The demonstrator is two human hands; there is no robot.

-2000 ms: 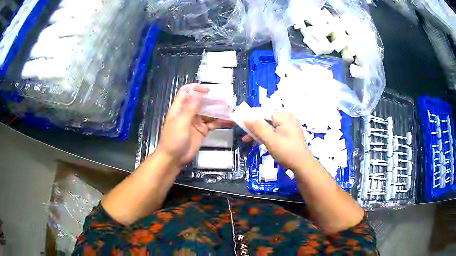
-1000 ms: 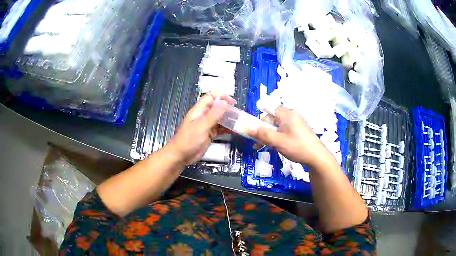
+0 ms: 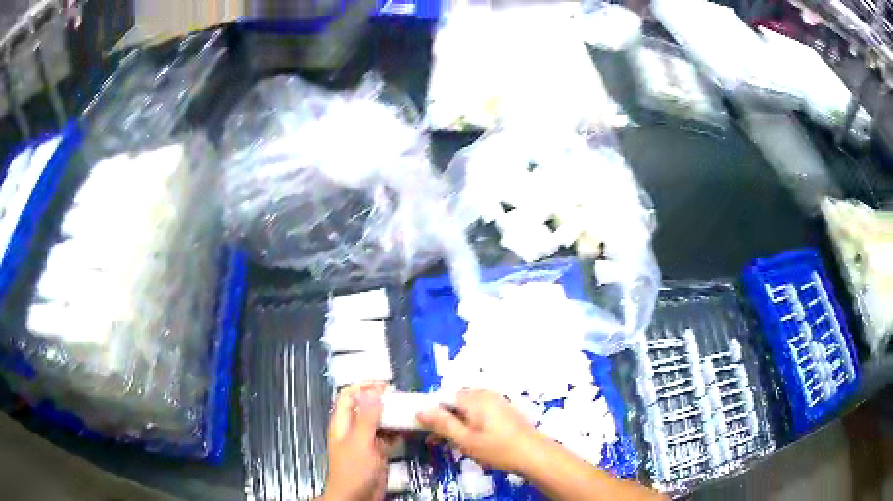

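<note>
My left hand [image 3: 358, 431] and my right hand [image 3: 482, 427] hold a white oblong housing [image 3: 403, 410] between them, one at each end. They are low in the picture, over the gap between the clear blister tray [image 3: 284, 391] and the middle blue tray [image 3: 427, 303]. White blocks [image 3: 358, 336] lie in a column at the right side of the clear tray, partly hidden by my left hand. Small white moulded parts [image 3: 529, 338] lie in a loose heap in the blue tray. Whether a small part is in my fingers I cannot tell.
An open poly bag [image 3: 636, 225] with chunky white parts and a crumpled clear bag [image 3: 304, 176] lie behind the trays. Stem parts [image 3: 697, 401] fill a clear tray at right, with a blue tray [image 3: 798, 333] beyond. Stacked filled trays [image 3: 108, 264] stand far left.
The view has lifted towards the back of the bench, so the trays and hands sit lower. The housing stays between both hands, now held nearly level instead of slanted.
</note>
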